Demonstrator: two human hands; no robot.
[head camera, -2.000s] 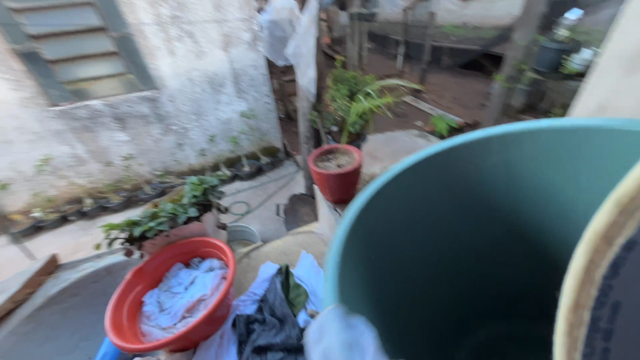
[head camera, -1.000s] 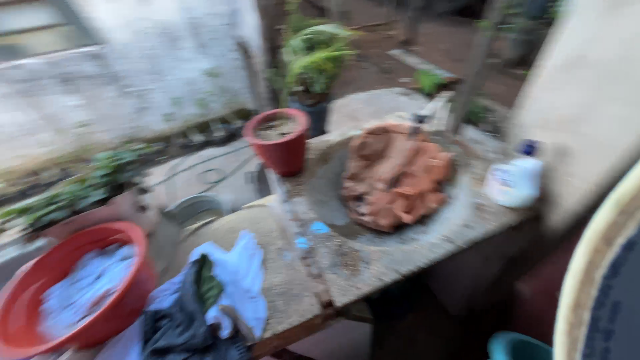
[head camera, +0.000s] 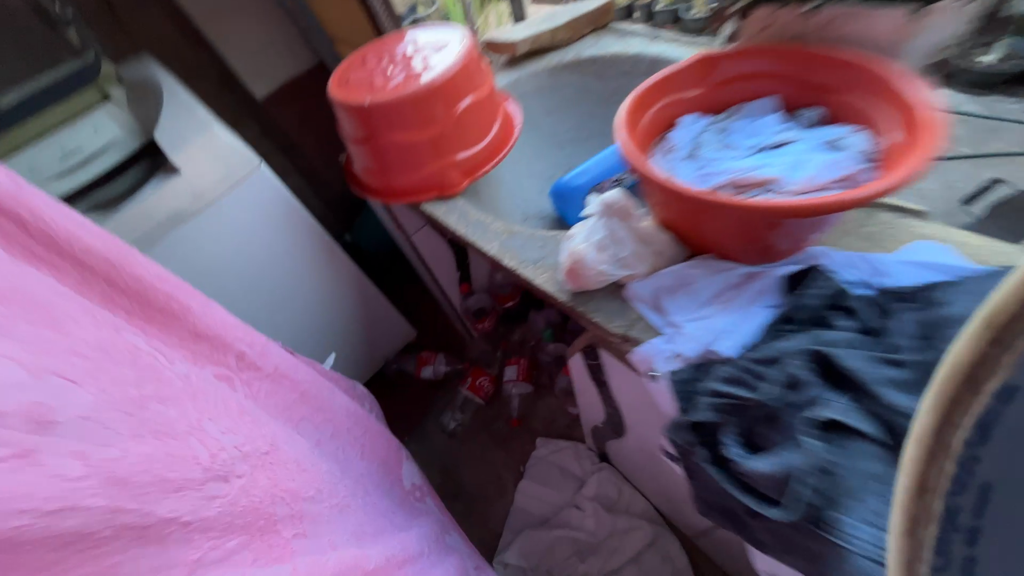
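Neither my left hand nor my right hand shows in the head view, so what they hold cannot be seen. A red plastic basin (head camera: 744, 216) with light blue and white wet cloth (head camera: 768, 152) in it sits on the concrete counter. Dark wet clothing (head camera: 808, 416) and a pale cloth (head camera: 708, 308) hang over the counter's edge beside it. A tied white plastic bag (head camera: 612, 244) and a blue container (head camera: 588, 180) lie left of the basin. Another red basin (head camera: 416, 120) stands upside down farther left. Pink fabric (head camera: 184, 400) fills the lower left.
A white appliance (head camera: 264, 264) stands at the left. Several plastic bottles (head camera: 478, 386) with red labels lie on the floor under the counter (head camera: 520, 268), near a crumpled pale cloth (head camera: 588, 512). A blurred object with a tan rim (head camera: 944, 400) cuts across the right edge.
The view has swung far to the left and down. The flowerpot, the orange-brown cloth and the white bottle have left view; the upturned basin, pink fabric and appliance have come in.
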